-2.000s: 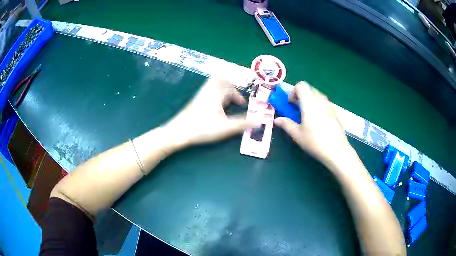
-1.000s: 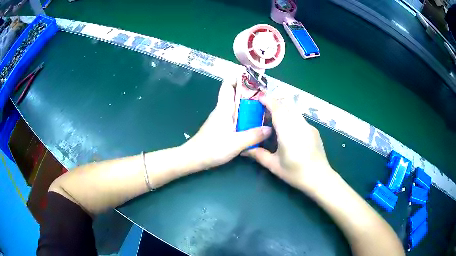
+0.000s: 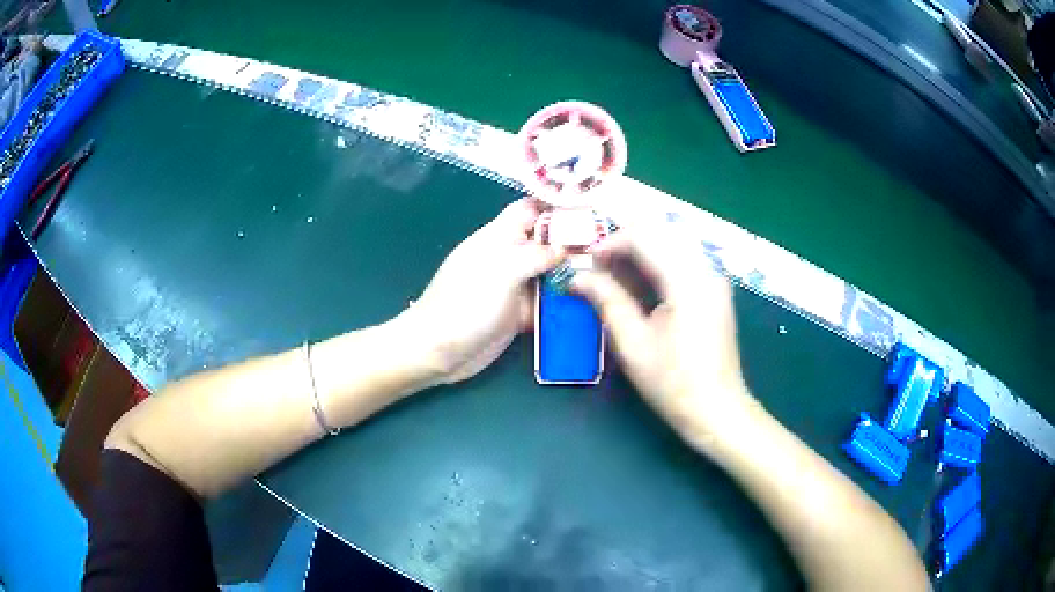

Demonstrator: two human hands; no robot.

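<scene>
A pale pink handheld fan (image 3: 574, 152) lies in front of me, its round head over the worn white strip and its handle toward me. A blue battery pack (image 3: 569, 339) sits in the open handle. My left hand (image 3: 492, 283) holds the fan at the neck from the left, fingertips by the battery's upper end. My right hand (image 3: 671, 318) is at the neck from the right, blurred, thumb and fingers around something small and pale. Whether it grips that piece is unclear. The fingers partly hide the wires and green board there.
Another pink fan (image 3: 733, 105) with a battery lies on the green belt (image 3: 463, 69). Loose blue battery packs (image 3: 916, 391) lie at the right. A blue parts bin (image 3: 69, 110) and red-handled pliers (image 3: 58, 191) are at the far left.
The battery first was in my right hand, then went into the handle. Both hands have since moved up to the neck. The fan on the belt has moved right and slightly down.
</scene>
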